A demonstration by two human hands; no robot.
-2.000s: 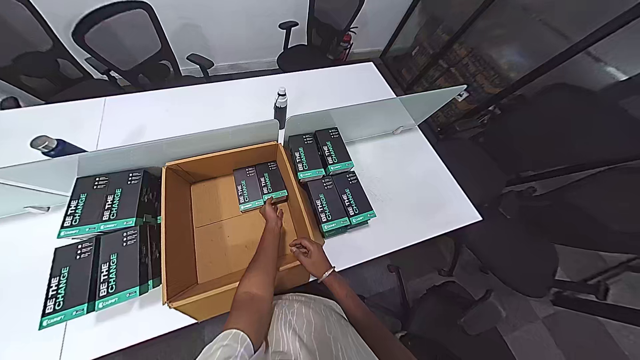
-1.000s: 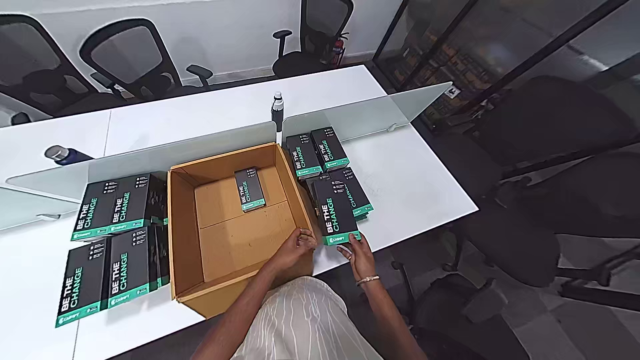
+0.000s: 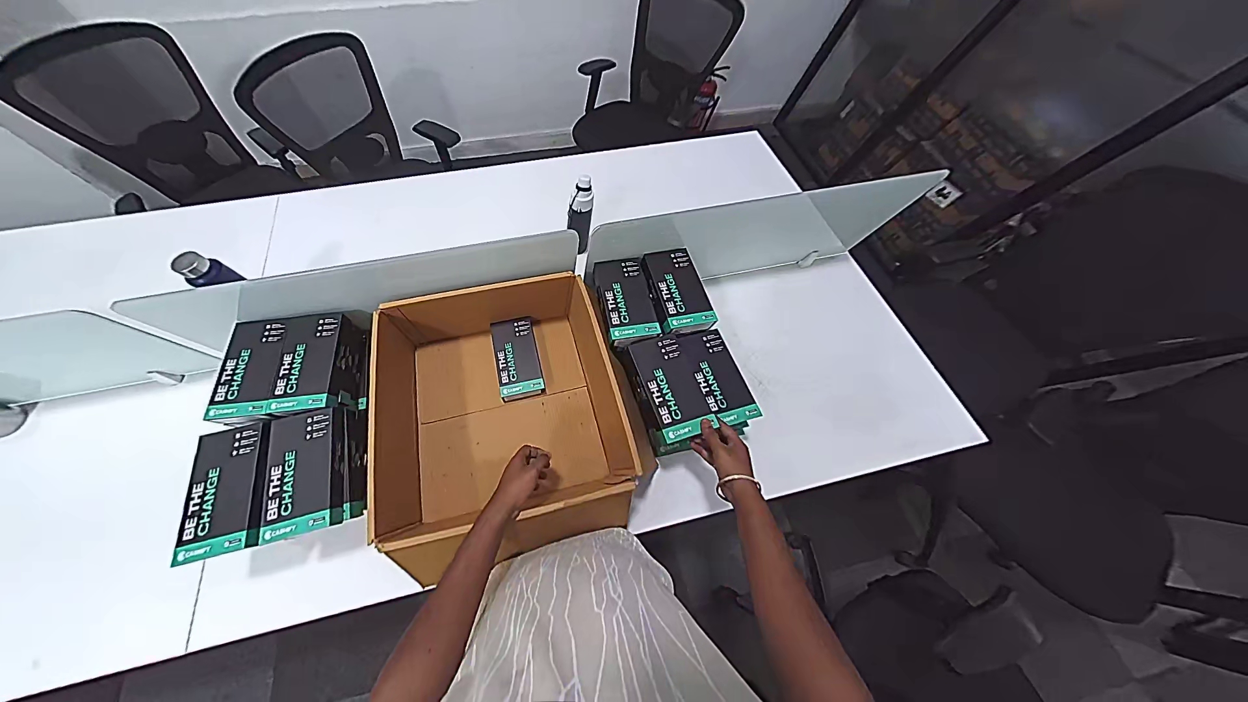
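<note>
An open cardboard carton (image 3: 499,526) stands on the white table, with one black and green box (image 3: 517,359) lying inside near its far side. My left hand (image 3: 526,476) hovers over the carton's near part, fingers curled, holding nothing that I can see. Right of the carton, my right hand (image 3: 721,447) touches the near edge of a black and green box (image 3: 673,388) on top of a stack; whether its fingers grip is unclear. Another such box (image 3: 726,375) lies beside it. Two more stacks (image 3: 626,300) stand behind. Several similar boxes (image 3: 300,478) are stacked left of the carton.
A frosted glass divider (image 3: 439,273) runs behind the carton. Beyond it stand a dark bottle with a white top (image 3: 581,214) and a dark blue bottle (image 3: 207,270). Mesh office chairs (image 3: 317,97) are across the table, and dark chairs (image 3: 936,624) stand at the right.
One of the two boxes in the carton was taken out, and a box now lies on the near right stack. My left hand has moved left over the carton since a second ago.
</note>
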